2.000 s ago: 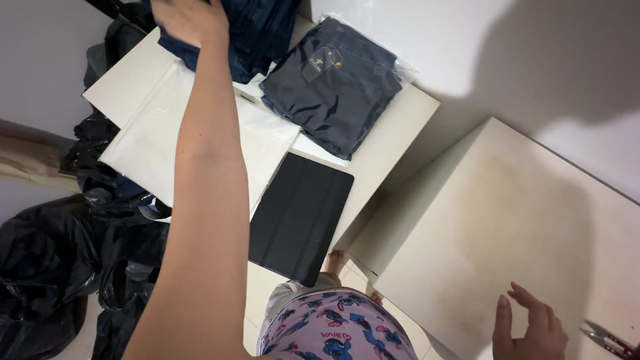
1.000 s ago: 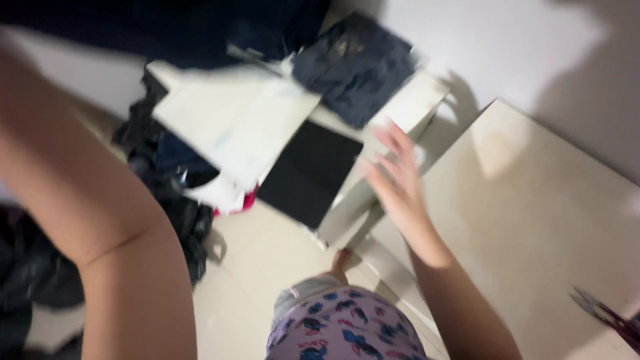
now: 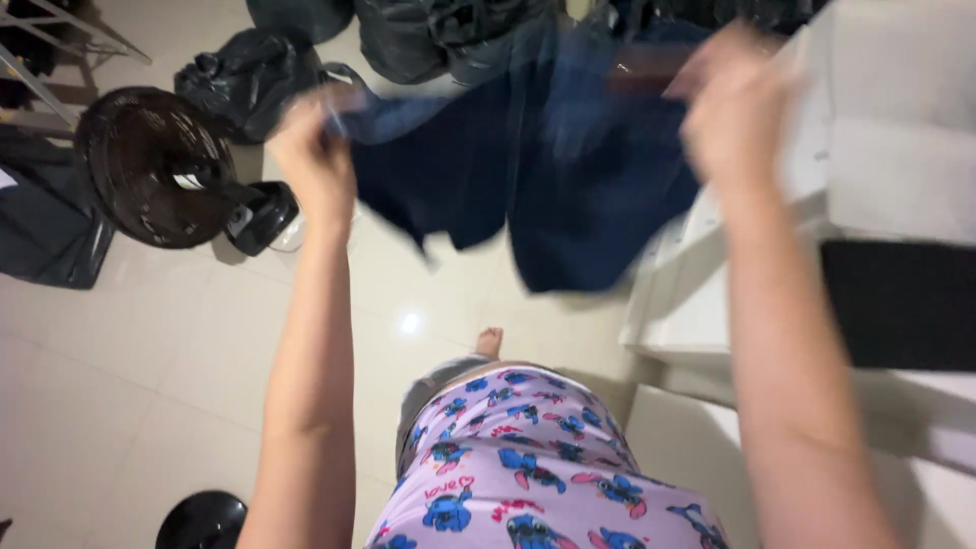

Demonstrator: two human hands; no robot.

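A dark navy cloth garment (image 3: pixel 526 160), blurred by motion, is stretched out in the air in front of me. My left hand (image 3: pixel 316 149) grips its left upper corner, and my right hand (image 3: pixel 736 114) grips the right upper edge. Its lower edge hangs free, with a split near the middle. A reddish-brown patch shows beside my right hand; whether it belongs to the garment I cannot tell.
A black fan (image 3: pixel 156 168) stands on the tiled floor (image 3: pixel 191 343) at the left. Black plastic bags (image 3: pixel 244 80) lie beyond the garment. At the right is a white table (image 3: pixel 686 297) bearing a black flat rectangular item (image 3: pixel 900 305). A round black object (image 3: pixel 202 522) is at the lower left.
The view has swung left, to the floor and fan. Both hands now hold the navy garment up; one second ago my right hand was apart from any cloth, above the tables.
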